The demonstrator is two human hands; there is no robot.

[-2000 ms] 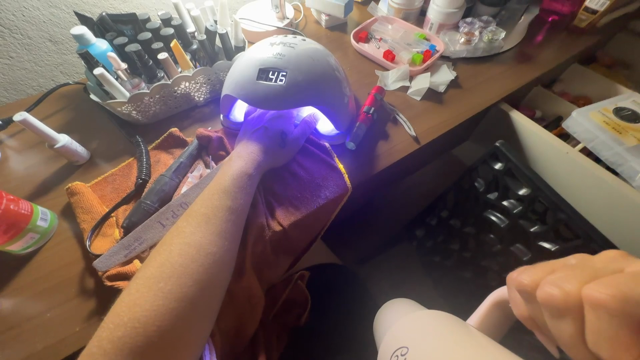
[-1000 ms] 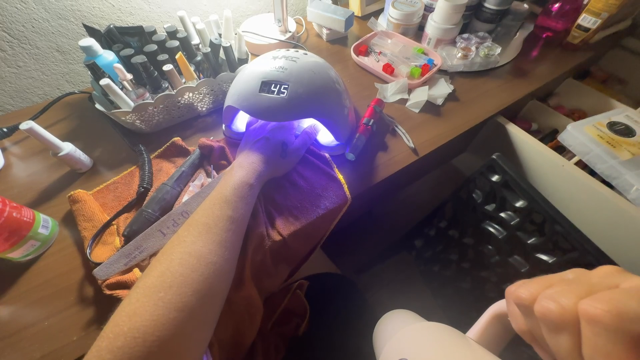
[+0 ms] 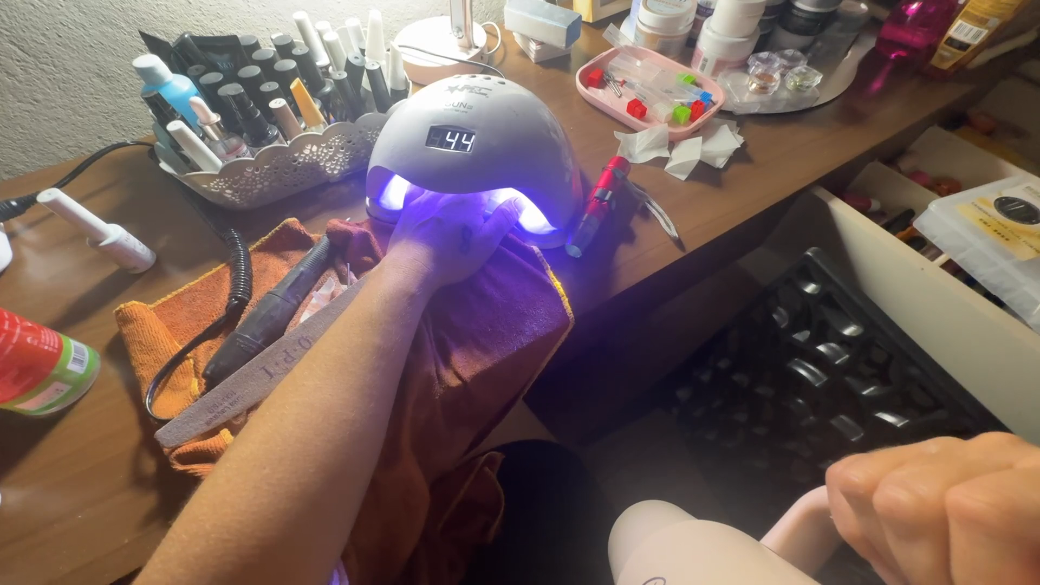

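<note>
My left hand (image 3: pixel 455 231) lies back up on an orange-brown towel (image 3: pixel 496 325), its fingers reaching into a white dome-shaped nail lamp (image 3: pixel 475 122). Purple light glows around it; the thumb stands apart and the fingertips are hidden. The lamp's display reads 44. At the lower right, my right hand (image 3: pixel 934 504) is closed around the curved handle of a pale pink object (image 3: pixel 699 544), cut off by the frame. Beside my left forearm are a grey nail file (image 3: pixel 252 374) and a black corded nail drill handpiece (image 3: pixel 268 313), both on the towel.
A white openwork basket (image 3: pixel 284 171) holds several polish bottles. A white bottle (image 3: pixel 101 231) and a red-green container (image 3: pixel 45 361) are at left. Right of the lamp are a red pen-shaped tool (image 3: pixel 600 203) and a pink tray (image 3: pixel 589 93). An open drawer (image 3: pixel 918 301) juts out at right.
The lamp's display has gone from 46 through 45 to 44. Both hands have stayed in about the same places.
</note>
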